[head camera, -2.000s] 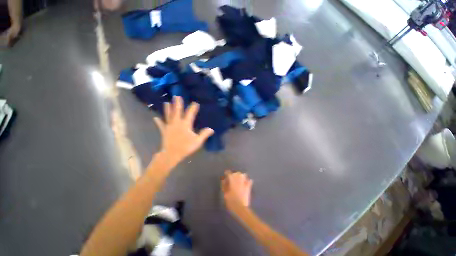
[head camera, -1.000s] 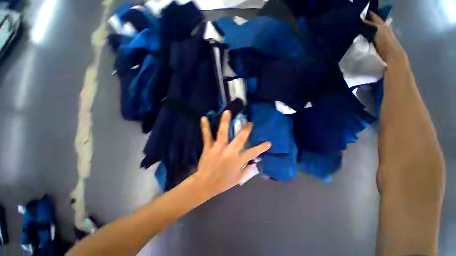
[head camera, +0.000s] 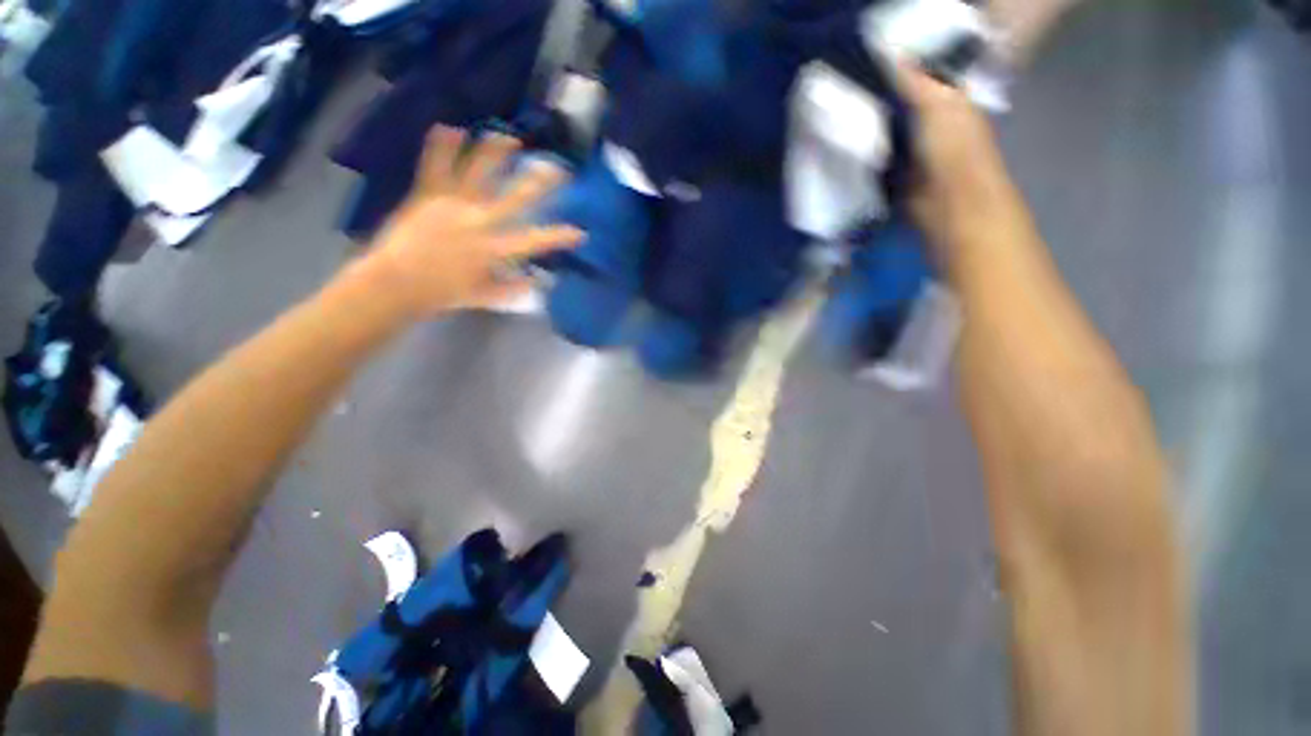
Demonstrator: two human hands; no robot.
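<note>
A heap of navy, blue and white cut fabric pieces (head camera: 719, 216) lies on the grey table at the top middle, blurred. My left hand (head camera: 482, 223) is on its near left side, fingers spread, palm down. My right hand (head camera: 942, 137) is at its right edge, partly behind white and navy pieces; whether the fingers close on them is hidden and blurred.
Another heap of navy and white pieces (head camera: 187, 144) lies at the upper left. Small blue and white bundles (head camera: 460, 618) lie at the near edge and far left (head camera: 72, 403). A ragged yellowish tape line (head camera: 733, 446) crosses the grey table (head camera: 848, 575). Part of another person's arm (head camera: 1028, 22) shows at the top.
The view has shifted left along the table. The heap now lies over the tape line, with both hands still at it. Another heap and more small bundles have come into view.
</note>
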